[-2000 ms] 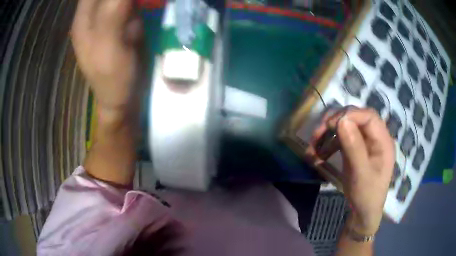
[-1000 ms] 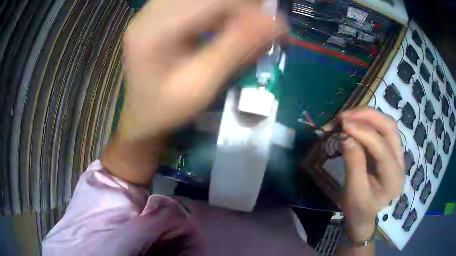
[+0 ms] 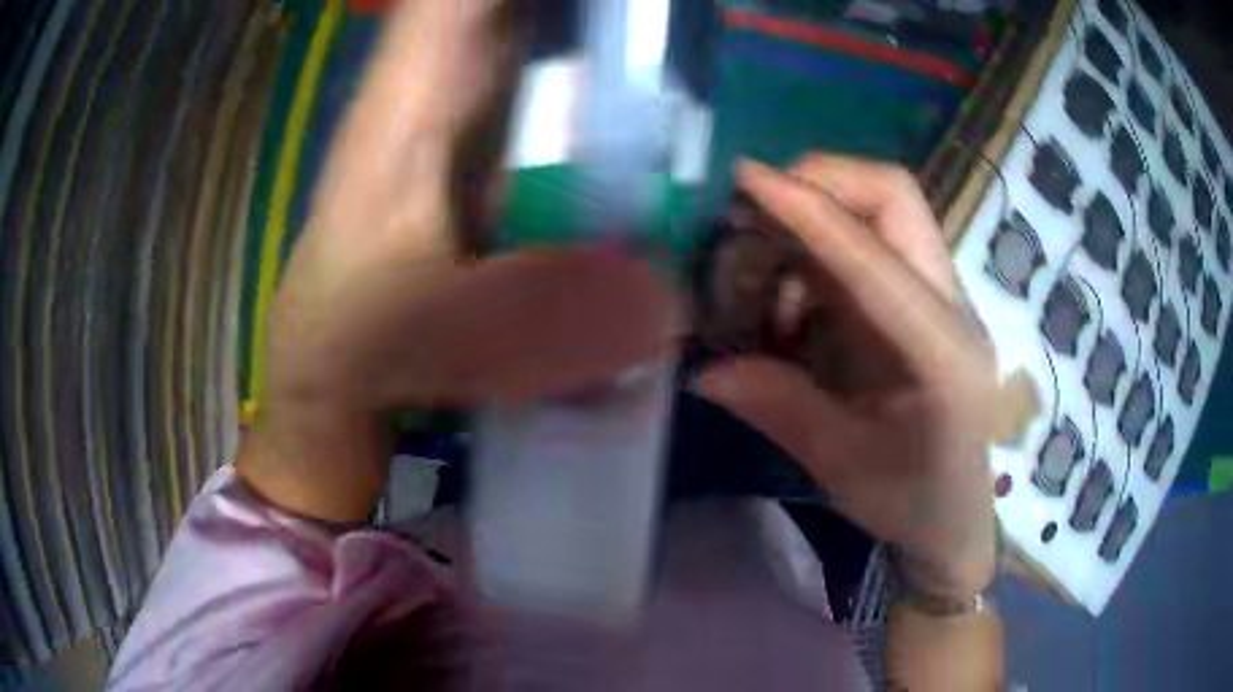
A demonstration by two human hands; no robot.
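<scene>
The pale white fixture (image 3: 568,514) stands in front of me, with green tape (image 3: 541,206) and a blurred grey-blue bar (image 3: 626,115) at its top. My left hand (image 3: 419,318) is at its left, with the thumb across its front just below the tape. The other fingers point up beside it and are partly cut off. My right hand (image 3: 879,365) is at the fixture's right, fingers and thumb curved around a dark, blurred area. I cannot tell what it holds. Dark speaker units (image 3: 1066,314) with thin leads sit in the white foam tray (image 3: 1093,584) at right.
A tall stack of trays (image 3: 129,338) fills the left side. The green mat (image 3: 798,115) has yellow tape (image 3: 287,203) at left and red tape (image 3: 852,47) at the back. One tan pocket (image 3: 1014,408) shows in the foam tray, with red and black dots near its edge.
My right hand has moved left from the tray's edge to the fixture. My left hand has come down, its thumb now across the fixture below the tape. The view has shifted.
</scene>
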